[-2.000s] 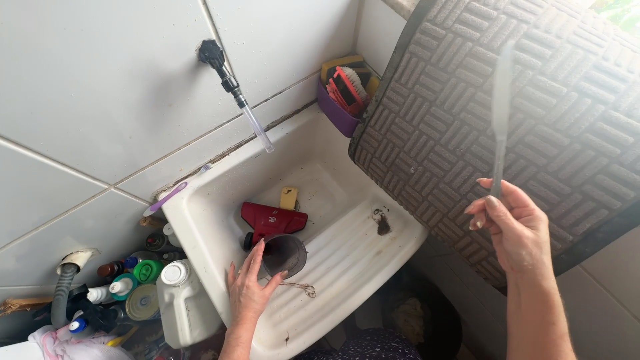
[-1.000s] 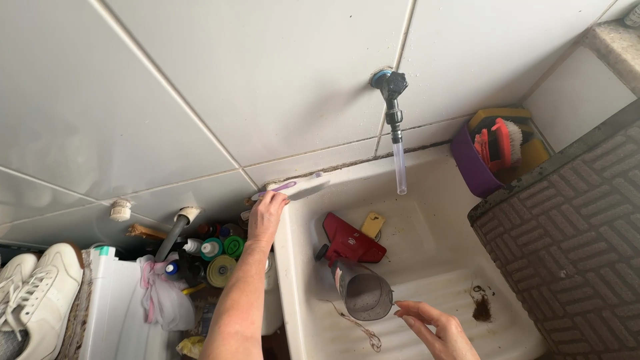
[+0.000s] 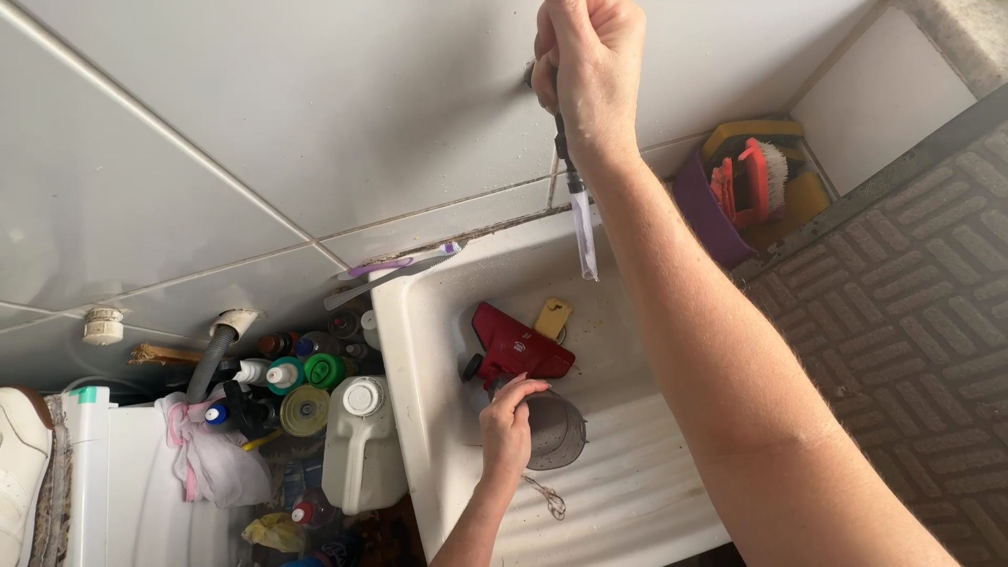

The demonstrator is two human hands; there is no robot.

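My right hand (image 3: 594,67) is closed around the black faucet (image 3: 561,142) on the tiled wall; a clear tube (image 3: 583,236) hangs from it over the white laundry sink (image 3: 398,378). Down in the sink, my left hand (image 3: 508,429) holds the rim of a dark translucent plastic cup-like container (image 3: 555,433). The container touches or lies close to a red plastic nozzle-like part (image 3: 524,342), with a yellow piece (image 3: 553,317) beside it. A table knife (image 3: 378,285) and a purple-and-white toothbrush (image 3: 394,265) lie on the sink's back left corner.
A purple tub (image 3: 709,209) with a red brush (image 3: 756,181) stands at the back right corner. A textured mat (image 3: 906,315) hangs at the right. Left of the sink are a white jug (image 3: 365,449), several bottles, a grey hose (image 3: 211,362) and a cloth (image 3: 220,465). String lies in the sink.
My right hand has moved up to the faucet. My left hand has moved from the sink's corner to the container. The knife, in my right hand two seconds ago, now lies on the corner.
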